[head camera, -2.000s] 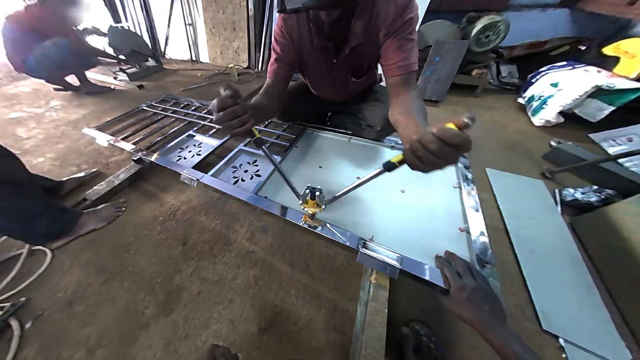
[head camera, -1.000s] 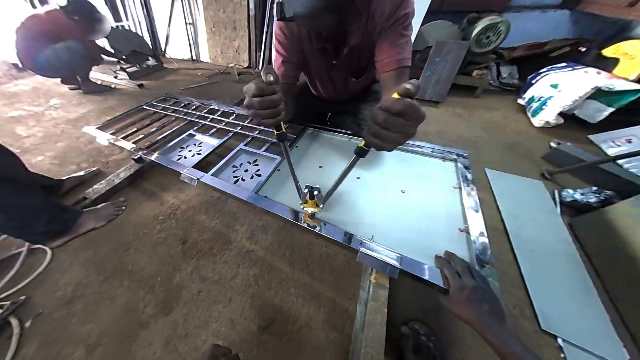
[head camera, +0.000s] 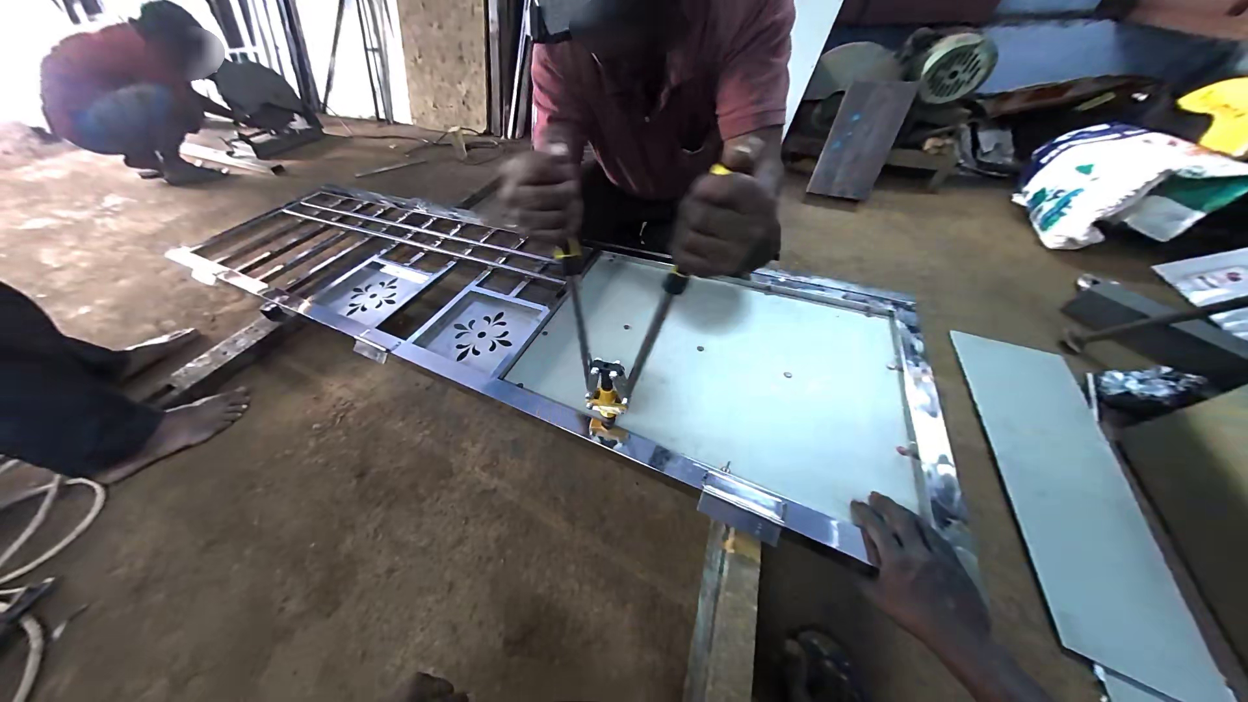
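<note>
My right hand (head camera: 916, 561) lies with its fingers spread on the near right corner of a shiny metal door frame (head camera: 468, 375), beside its pale flat panel (head camera: 751, 361). A co-worker across the frame grips both long handles of a yellow and black lever hand riveter (head camera: 606, 402), whose head rests on the near rail. The handles stand near each other. To my hand's left, a metal hinge or bracket piece (head camera: 741, 502) sits on the rail. My left hand does not plainly show; a small dark shape at the bottom edge cannot be identified.
A metal bar (head camera: 726, 604) supports the frame from beneath. A loose pale panel (head camera: 1082, 487) lies on the right. A person's bare foot (head camera: 200, 429) and a coiled hose (head camera: 58, 526) are at left. Another person (head camera: 132, 93) squats by a cut-off saw (head camera: 258, 107).
The co-worker's hands have come together from wide apart, bringing the riveter's handles from spread to nearly closed. My right hand has stayed on the frame corner.
</note>
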